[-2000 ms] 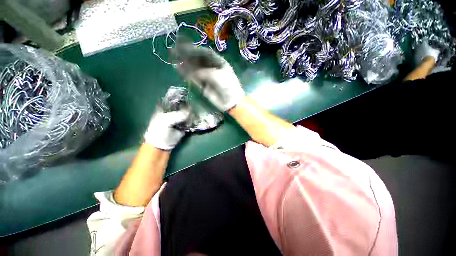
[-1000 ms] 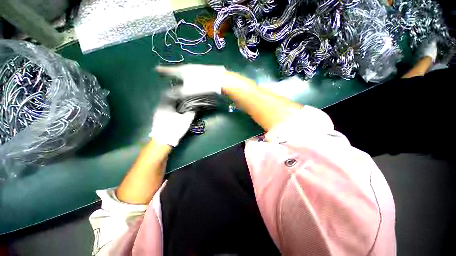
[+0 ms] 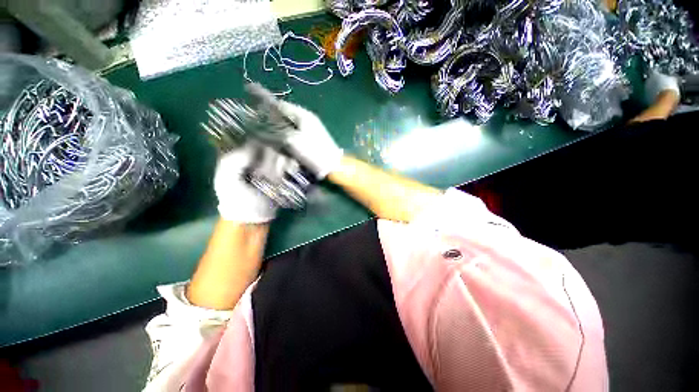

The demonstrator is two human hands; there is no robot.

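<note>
A bunch of dark-and-white wire leads [image 3: 285,187] is held between my gloved hands above the green mat. Its striped ends fan out at the upper left and at the lower right of the hands. My left hand [image 3: 249,182] is closed around the bunch from below. My right hand [image 3: 300,138] lies over the bunch from the right; it is blurred and its fingers point to the upper left. Whether it grips the bunch or only rests against it is hard to tell.
A clear bag of loose leads [image 3: 146,142] stands at left. Loose leads [image 3: 306,63] lie beyond my hands beside an orange tangle [image 3: 337,42]. Bubble wrap [image 3: 203,38] is at the back. Finished bundles [image 3: 471,73] and a crumpled clear bag [image 3: 590,84] are heaped right. Another person's gloved hand [image 3: 661,84] is far right.
The bunch, low between my hands before, now shows ends fanning out at upper left. My right hand has come back down against it. The view has shifted slightly.
</note>
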